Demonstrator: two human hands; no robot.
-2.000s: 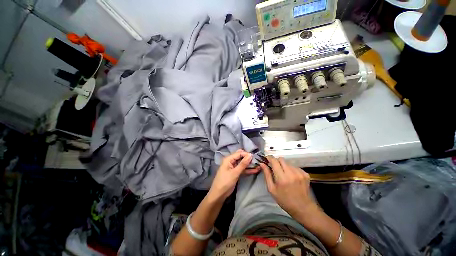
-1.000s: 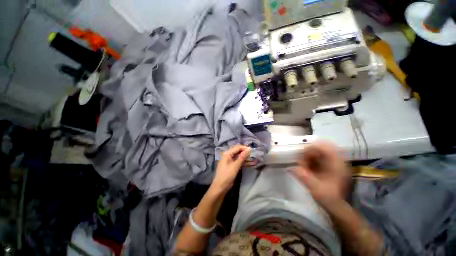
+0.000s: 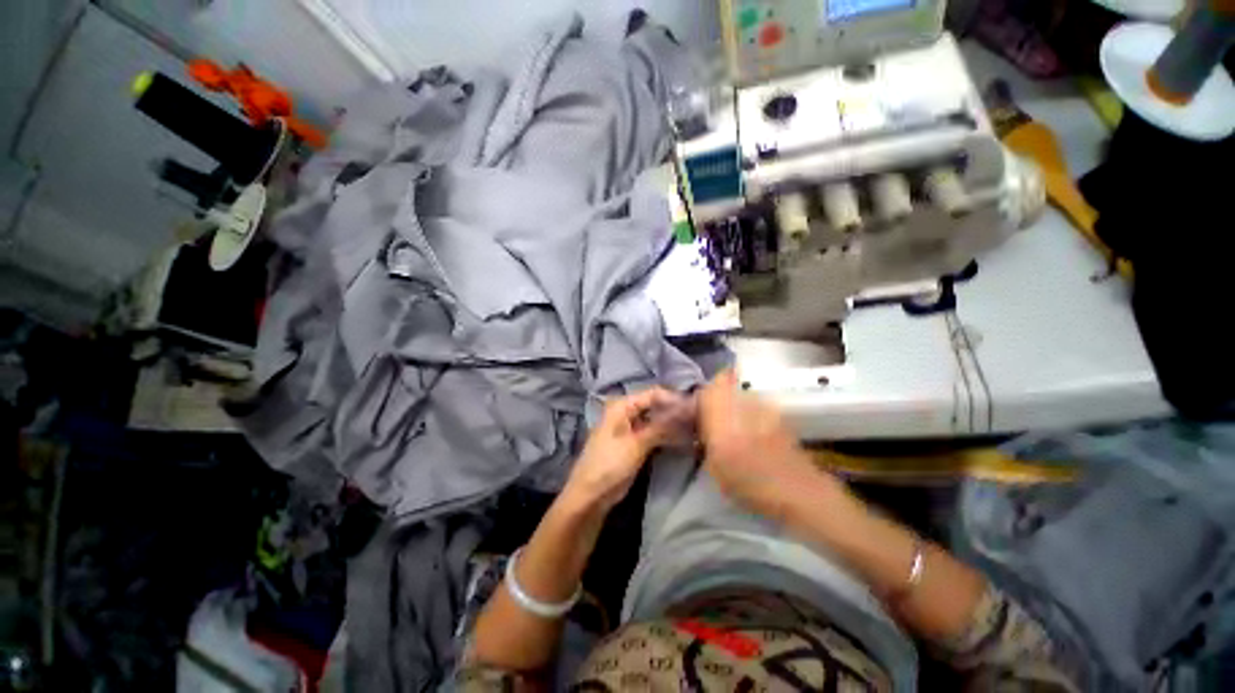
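Observation:
Grey fabric (image 3: pixel 474 271) lies in a large heap left of the cream overlock machine (image 3: pixel 867 149). A corner of it hangs over the table's front edge. My left hand (image 3: pixel 623 440) pinches this corner between thumb and fingers. My right hand (image 3: pixel 742 436) is blurred and close beside it, fingertips at the fabric's edge. Whether it grips the fabric or a small tool cannot be told. The needle area (image 3: pixel 725 271) is lit, with the heap's edge next to it.
A striped table edge (image 3: pixel 948 466) runs along the front. Clear plastic (image 3: pixel 1111 542) lies at right, below a black cloth (image 3: pixel 1178 257). Thread loops (image 3: pixel 968 372) lie on the white table. A black cone (image 3: pixel 203 129) and orange cloth (image 3: pixel 244 98) are at left.
Two seconds ago my right hand was at the fabric with a small dark tool. It moved away right, blurred, then came back beside my left hand. My left hand has kept its pinch.

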